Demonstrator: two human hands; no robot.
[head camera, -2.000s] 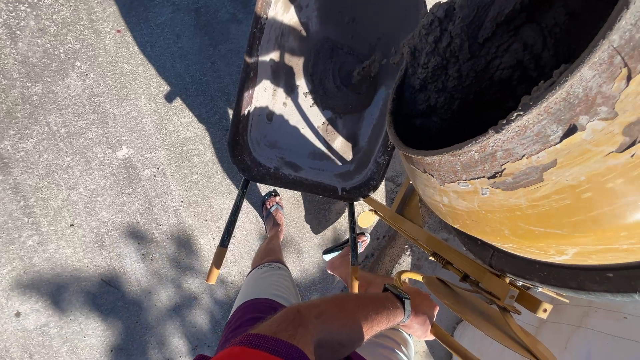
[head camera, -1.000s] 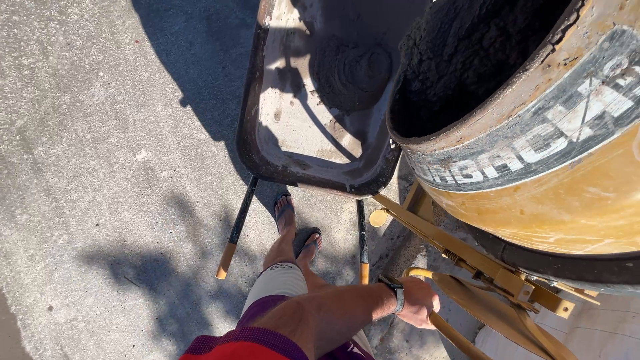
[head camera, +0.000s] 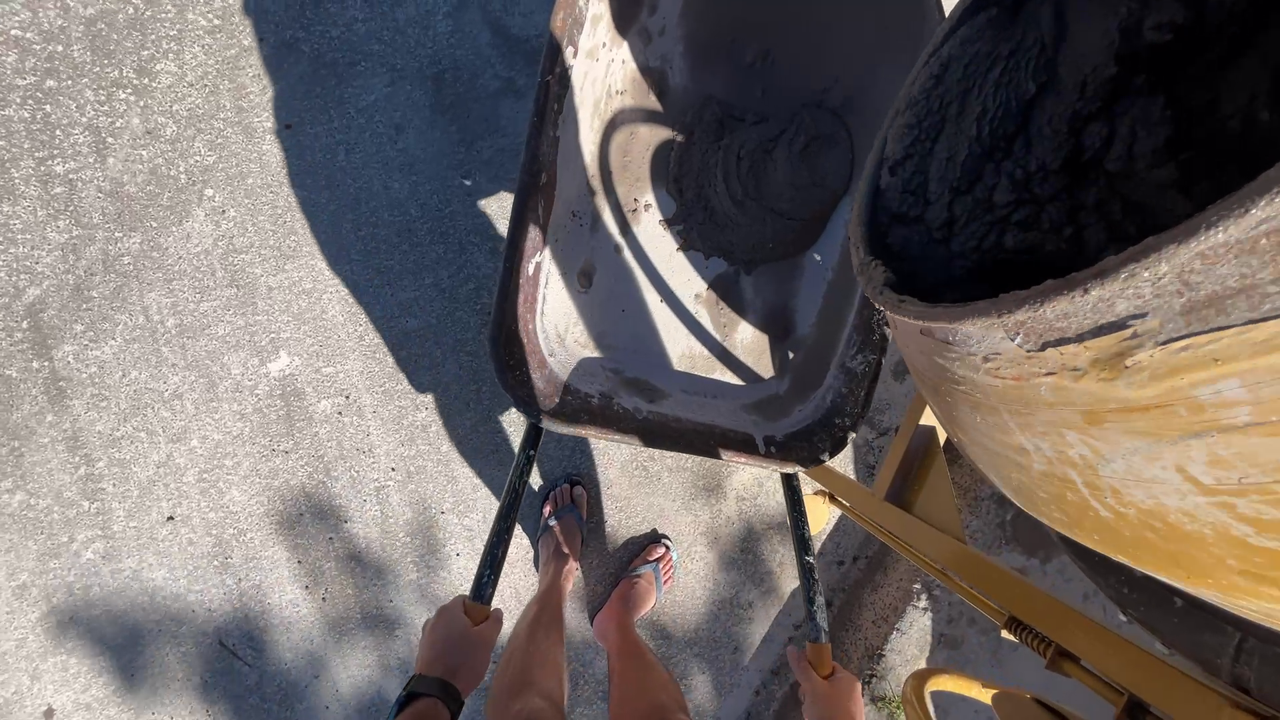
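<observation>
My left hand (head camera: 457, 645), with a dark watch on the wrist, is closed around the left handle (head camera: 505, 520) of a wheelbarrow. My right hand (head camera: 828, 690) grips the orange end of the right handle (head camera: 803, 550) at the bottom edge of the view. Ahead of my feet stands the wheelbarrow's tray (head camera: 690, 445), with a dark rim and a mound of wet grey mortar or concrete (head camera: 760, 180) inside. The mouth of a yellow mixer drum (head camera: 1100, 400) overhangs the tray's right side. More dark wet mix (head camera: 980, 180) lies in the drum.
The mixer's yellow frame (head camera: 960, 550), with a spring on it, runs close beside the right handle. A curved yellow part (head camera: 940, 690) shows at the lower right. My feet in flip-flops (head camera: 640, 580) stand between the handles on rough concrete ground (head camera: 250, 350).
My right hand has let go of the mixer's curved yellow part and now holds the right handle. My left hand has come into view on the left handle. The drum has turned.
</observation>
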